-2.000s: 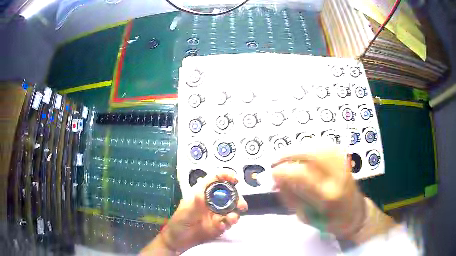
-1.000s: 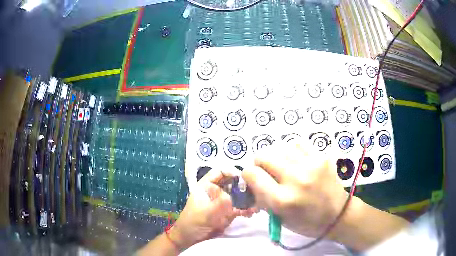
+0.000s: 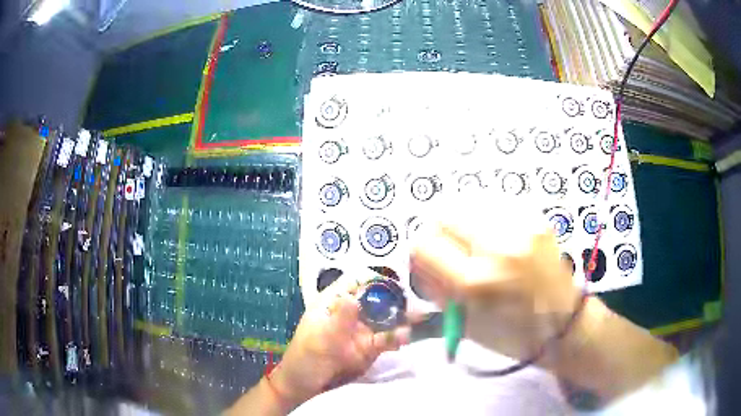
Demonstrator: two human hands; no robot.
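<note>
My left hand (image 3: 337, 337) holds a small round speaker (image 3: 382, 303) by its rim, its dark bluish glossy face turned up, at the near edge of the white holed board (image 3: 455, 89). My right hand (image 3: 504, 284), overexposed and partly blurred, is just to the right of it and holds a test probe with a green handle (image 3: 453, 329). The probe's tip is hidden. A red and black wire (image 3: 602, 213) runs from the upper right down across my right wrist. Rows of round speakers sit in the board; black discs show in its nearest row.
A clear blister tray (image 3: 227, 244) with one row of black parts lies left of the board. Stacked trays (image 3: 81, 260) stand at far left. Stacked cardboard sheets (image 3: 585, 49) with a yellow slip (image 3: 691, 57) are at upper right. Another clear tray (image 3: 422, 32) lies behind the board.
The speaker, edge-on a second ago, now faces up in my left hand. My right hand has drawn slightly away from it, with the green probe still in it.
</note>
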